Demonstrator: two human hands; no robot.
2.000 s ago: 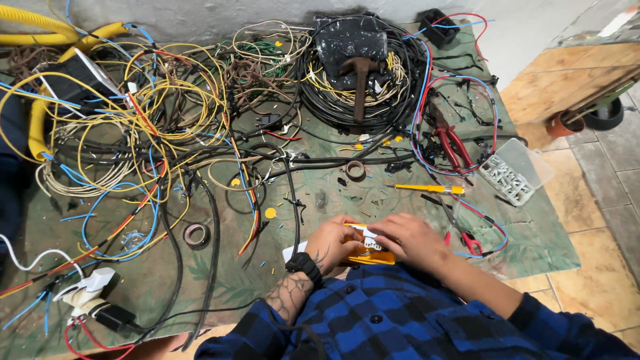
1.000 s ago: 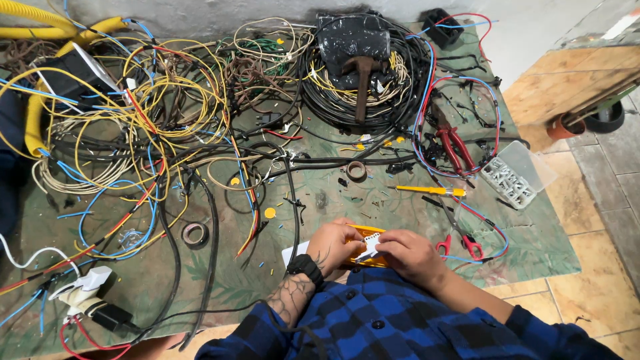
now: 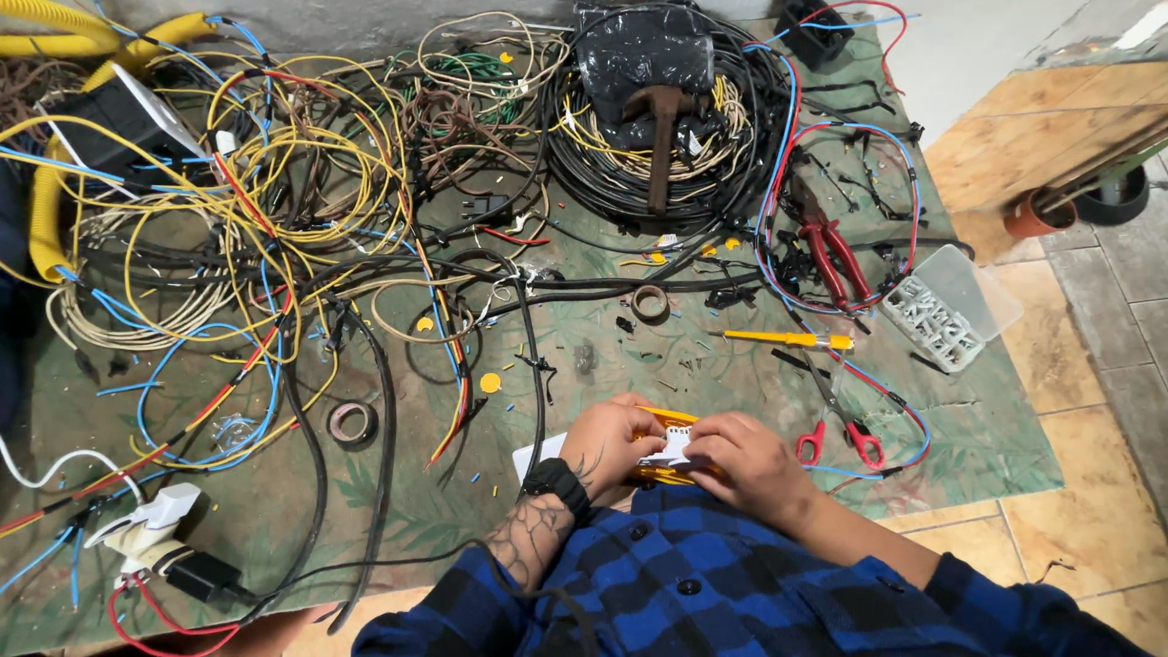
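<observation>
Close against my shirt front, at the table's near edge, both hands hold a small white plastic electrical part [image 3: 677, 445] in an orange-yellow plastic box [image 3: 673, 475]. The fingers of my left hand [image 3: 613, 444] close on the white part and the box from the left. My right hand [image 3: 750, 463] grips them from the right, its fingertips on the white part. Fingers cover much of both pieces. A white flat plate [image 3: 540, 453] lies partly under my left wrist. Red-handled scissors [image 3: 835, 415] and a yellow screwdriver [image 3: 785, 339] lie right of my hands.
Loose yellow, red and blue wires [image 3: 338, 137] spread over the left. A hammer [image 3: 664, 137] rests on a black cable coil [image 3: 584, 192] at the back. Red-handled pliers [image 3: 829, 251], a clear box of fasteners [image 3: 933, 324] and tape rolls [image 3: 352, 424] lie around; a power adapter [image 3: 196, 570] sits front left.
My right hand has shifted a little over the white part, and its fingers have changed position. Both hands stay at the orange-yellow box.
</observation>
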